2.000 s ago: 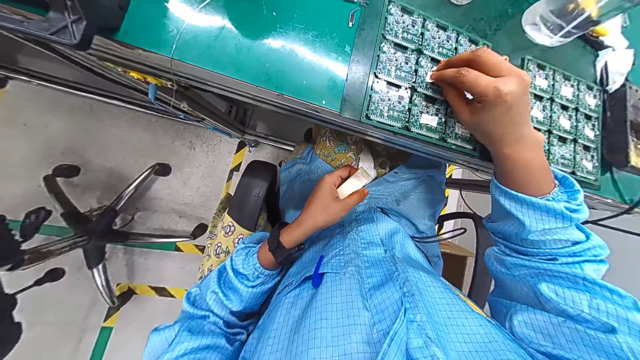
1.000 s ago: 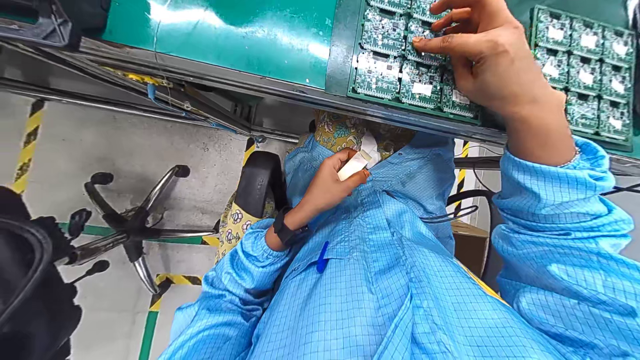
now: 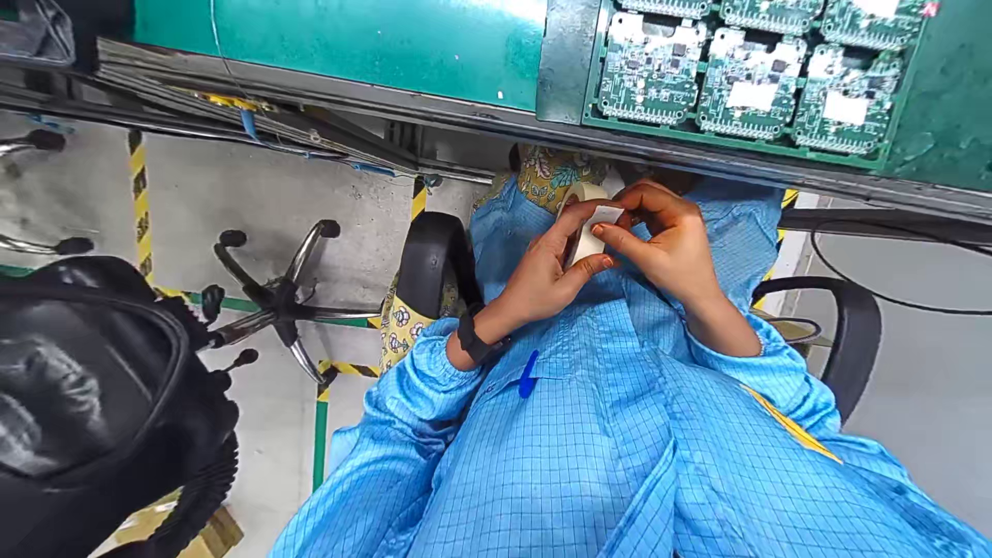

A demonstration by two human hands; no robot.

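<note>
Over my lap, my left hand (image 3: 546, 267) grips a roll of cream tape (image 3: 587, 242), its round side showing behind the fingers. My right hand (image 3: 666, 240) meets it there, thumb and fingertips at a small white piece (image 3: 608, 215) at the roll's upper edge; whether the piece is loose from the roll, I cannot tell. Above both hands, on the green-topped bench, lies a panel of green circuit boards (image 3: 732, 77). White rectangular patches (image 3: 751, 96) sit on several boards, while the board at the panel's lower left shows no such patch.
The bench's front edge (image 3: 465, 116) runs between the panel and my lap. Chair armrests (image 3: 435, 263) flank me. At the left are a black seat (image 3: 93, 387) and a wheeled chair base (image 3: 283, 302). A thin cable (image 3: 876, 287) loops at the right.
My right hand has come down from the circuit boards to the tape roll in my left hand. The view has shifted, with less of the bench showing.
</note>
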